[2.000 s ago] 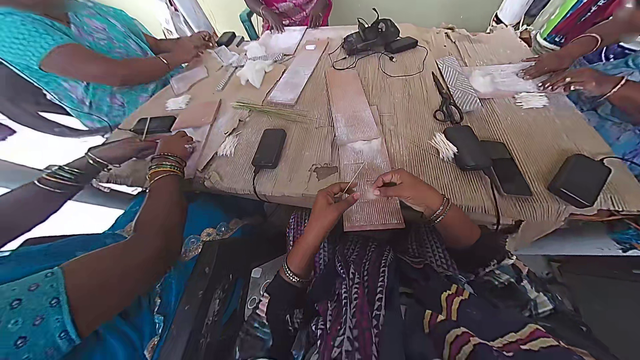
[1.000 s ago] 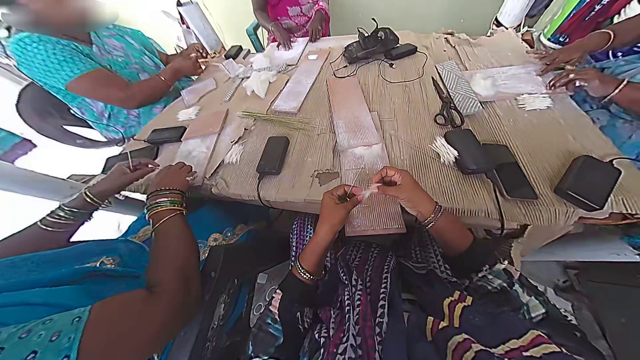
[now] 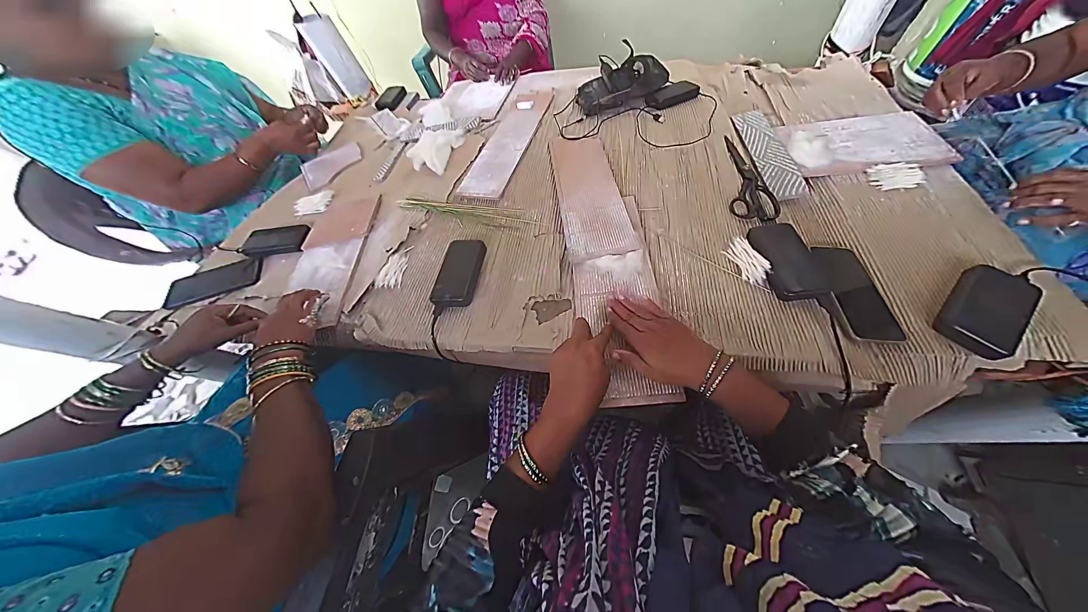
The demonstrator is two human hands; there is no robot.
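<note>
My left hand [image 3: 581, 365] and my right hand [image 3: 654, 340] rest close together on the near part of a ridged flat board [image 3: 642, 387]. The right hand lies flat with its fingers extended. The left hand's fingers are bent; whether they pinch a thin stick or fibre cannot be told. Just beyond my fingertips a tuft of white cotton [image 3: 614, 263] lies on the board. A second pinkish, powdery board [image 3: 588, 187] stretches away from it. Right of my hands is a bundle of white cotton wicks [image 3: 748, 260].
Black scissors [image 3: 753, 183], a black power bank [image 3: 786, 262] and a smartphone [image 3: 858, 293] lie to the right; another power bank [image 3: 459, 272] is at left. Thin green sticks [image 3: 463, 210] lie beyond it. Co-workers' hands work at both sides; a black headset with cable [image 3: 625, 83] sits at the back.
My hands, raised with white fibre between the fingers before, are now down on the near board. The right hand has flattened. At left, a co-worker's hands have shifted.
</note>
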